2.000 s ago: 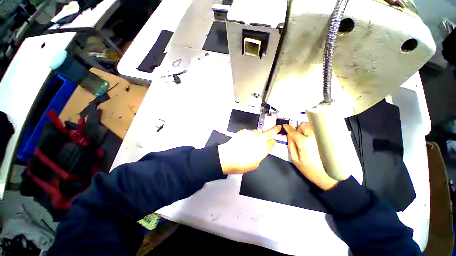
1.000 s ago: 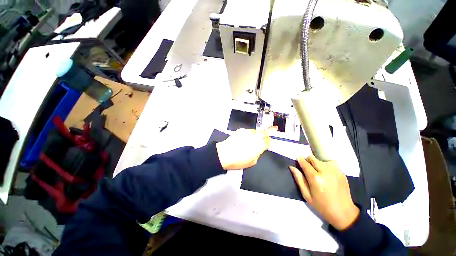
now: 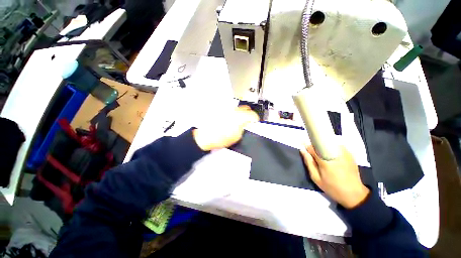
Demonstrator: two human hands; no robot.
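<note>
The black fabric panel (image 3: pixel 283 162) lies flat on the white table in front of the sewing machine head (image 3: pixel 313 60). The clamp foot (image 3: pixel 286 116) shows its small reddish-dark window near the needle area, with a blue line below it. My left hand (image 3: pixel 226 130) is blurred and overexposed, left of the clamp, over the panel's left end; its fingertips are unclear. My right hand (image 3: pixel 339 176) rests on the panel's right part, palm down, fingers spread, partly behind the gooseneck lamp (image 3: pixel 317 123). Dark material (image 3: pixel 250 106) shows beyond my left fingers.
The cut panel stack (image 3: pixel 392 146) lies at the right, with a green thread cone (image 3: pixel 408 58) behind it. Small dark scraps (image 3: pixel 170 126) lie left. Beyond the table's left edge are a teal bottle (image 3: pixel 103 92), blue bin (image 3: pixel 60 121), brown board (image 3: pixel 132 108) and black-and-red bundle (image 3: pixel 76 166).
My right hand first left the clamp for the panel, then moved slightly up with it. My left hand moved left and away from the clamp window. The panel and clamp frame shifted towards the machine.
</note>
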